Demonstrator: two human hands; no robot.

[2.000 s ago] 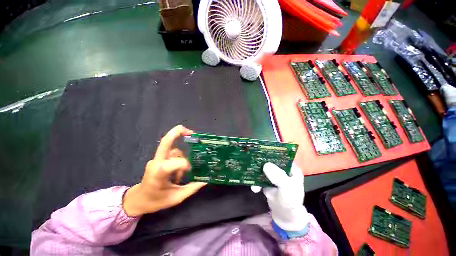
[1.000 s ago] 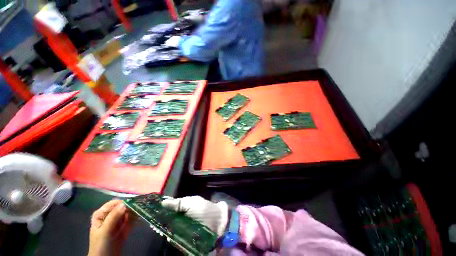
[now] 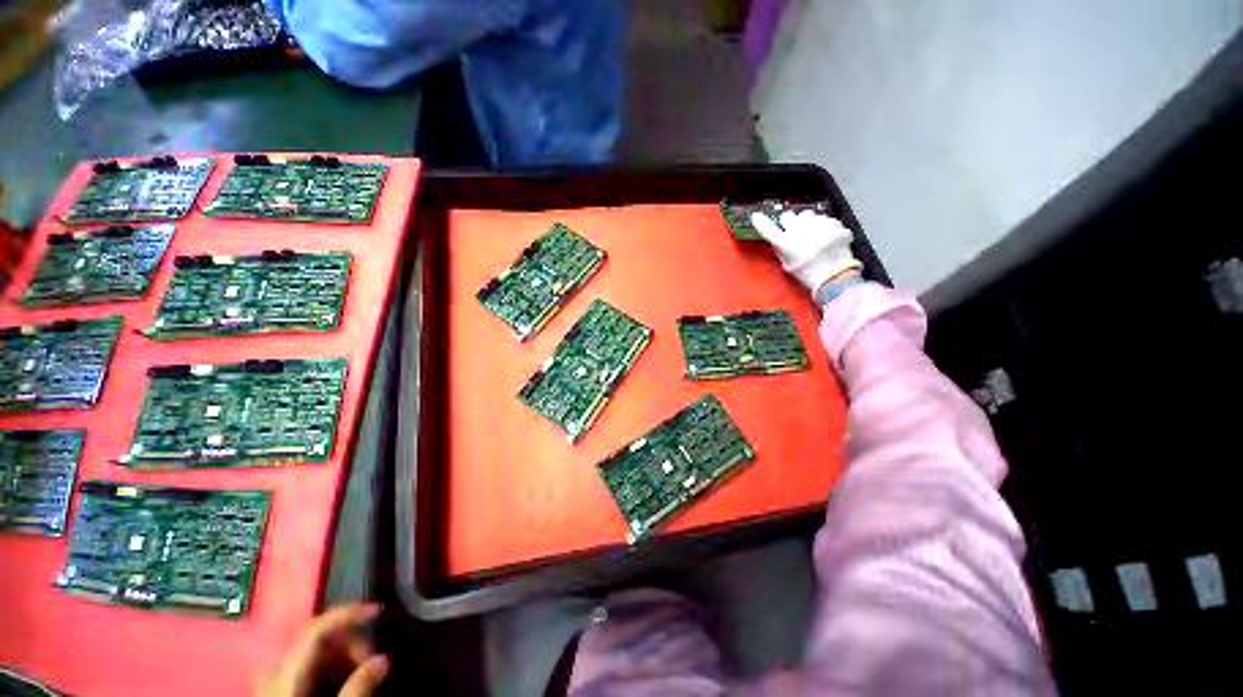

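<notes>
My gloved right hand point(image 3: 814, 251) is at the far right corner of the black tray point(image 3: 409, 449). Its fingers are on a green circuit board point(image 3: 747, 218) lying by the rim; part of the board is hidden under the glove. Several other boards lie apart on the tray's red liner point(image 3: 477, 477), one of them near the front point(image 3: 675, 467). My bare left hand point(image 3: 331, 656) is blurred and cut off by the bottom edge, with fingers apart and no board visible in it.
A red sheet point(image 3: 293, 477) with rows of green boards lies left of the tray. A person in blue point(image 3: 545, 82) is behind the tray. A pale wall point(image 3: 900, 123) stands at the right. Plastic bags point(image 3: 102, 55) lie at the upper left.
The view has turned toward the tray. The board held in both hands has left my left hand. My right hand has reached to the tray's far right corner, where a board now lies.
</notes>
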